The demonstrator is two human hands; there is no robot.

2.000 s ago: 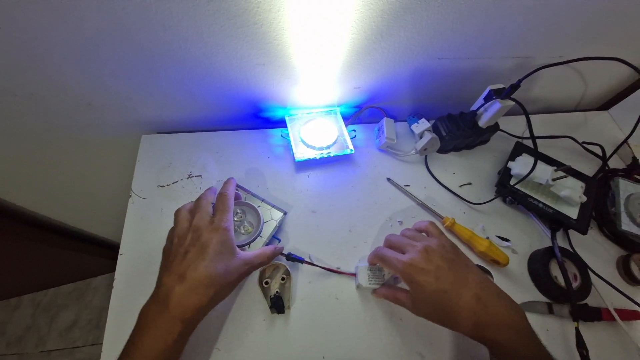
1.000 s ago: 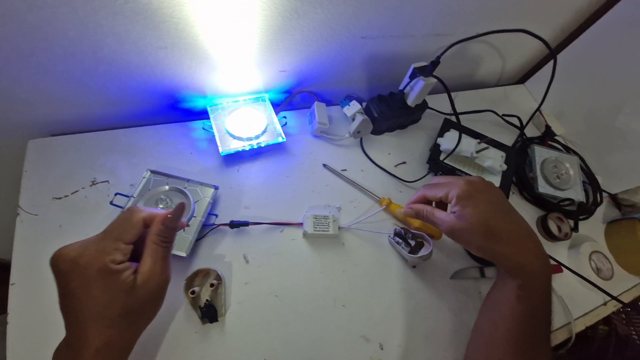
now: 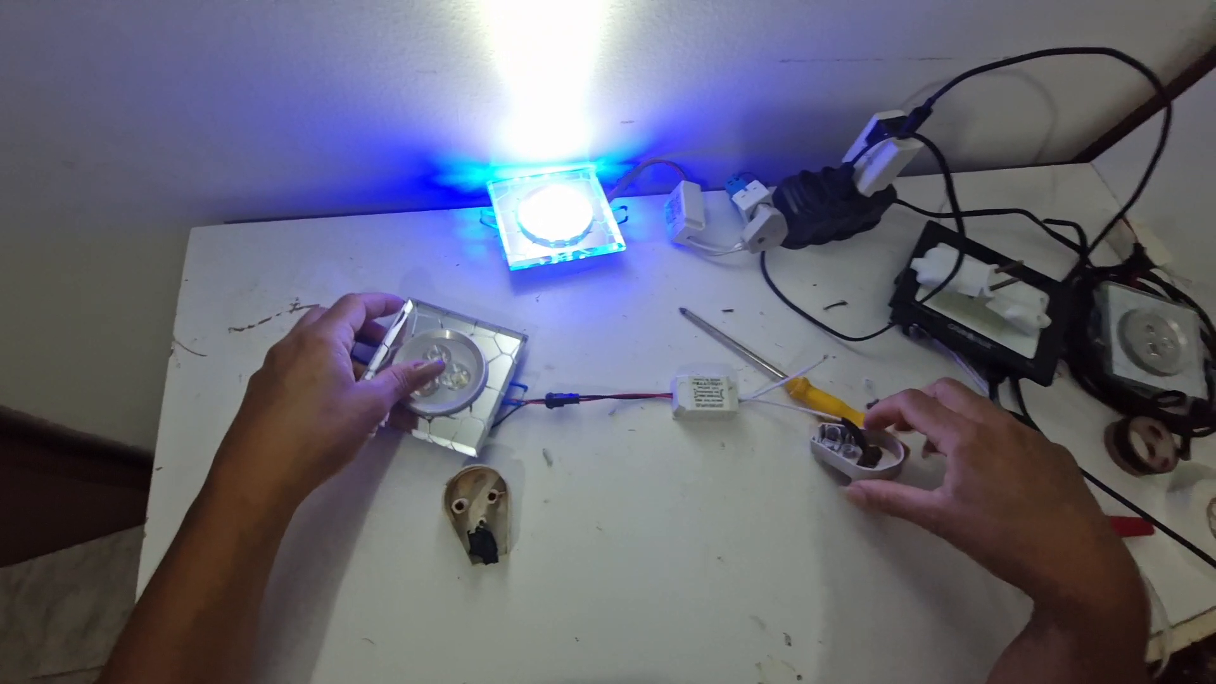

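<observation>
My left hand grips the left edge of an unlit square glass LED spotlight, thumb across its round lamp. Red and black wires with a small connector join it to a white LED driver. Two white wires leave the driver's right side; one reaches toward an opened plug housing with metal parts inside. My right hand is around that housing's right side, fingers apart; whether they touch it is unclear. A screwdriver with a yellow handle lies behind the wires. A plug cover half lies near the spotlight.
A lit square spotlight glows against the wall, beside another white driver. Right of it are a black power adapter with plugs, black cables, a black-framed floodlight, a further spotlight and a tape roll.
My left hand has come onto the spotlight and now grips its edge. My right hand has moved from the driver two seconds ago to the plug housing. The view has shifted.
</observation>
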